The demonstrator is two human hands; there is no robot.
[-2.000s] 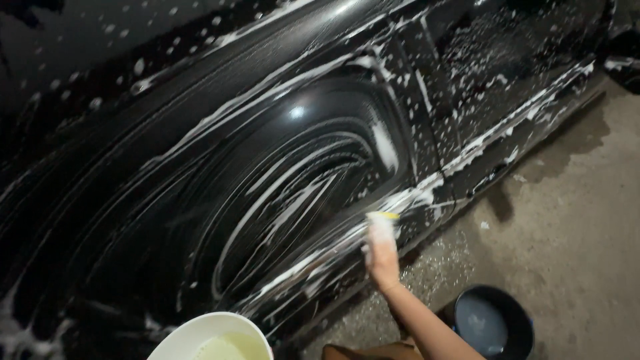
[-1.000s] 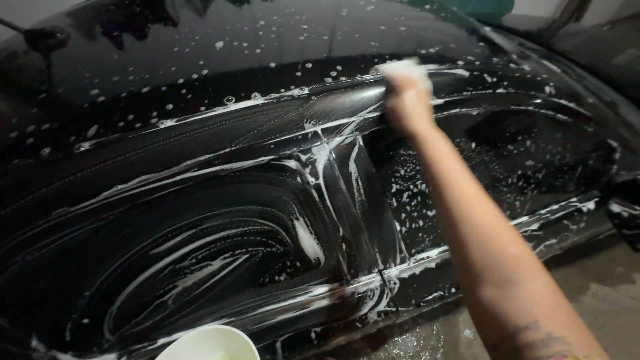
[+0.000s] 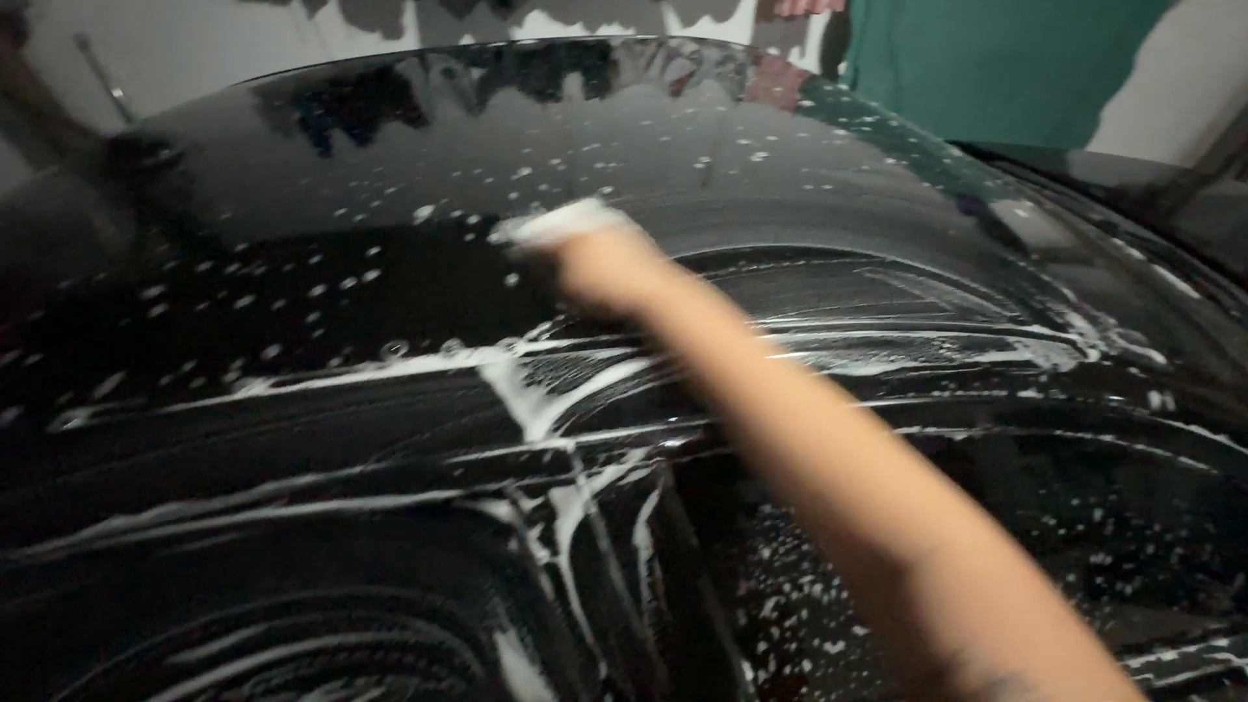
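Note:
My right hand [image 3: 606, 268], blurred, reaches in from the lower right and holds a foam-covered sponge [image 3: 567, 222] against the black car's roof [image 3: 439, 205]. Curved soap streaks lie on the roof to the right of the hand, and scattered foam drops dot it to the left. Below run the roof edge and the side windows [image 3: 244, 565], marked with swirls and lines of white suds. Thicker foam sits on the door pillar [image 3: 585, 526]. My left hand is not in view.
A green cloth or sheet [image 3: 994, 73] hangs behind the roof at the upper right. Beside it, at the right, another dark glossy surface [image 3: 1131, 175] shows. A thin antenna-like rod [image 3: 102, 78] stands at the upper left.
My right hand with the sponge has gone from the lower door up to the roof edge, then onto the roof. The view has tilted up; the white bucket has left it.

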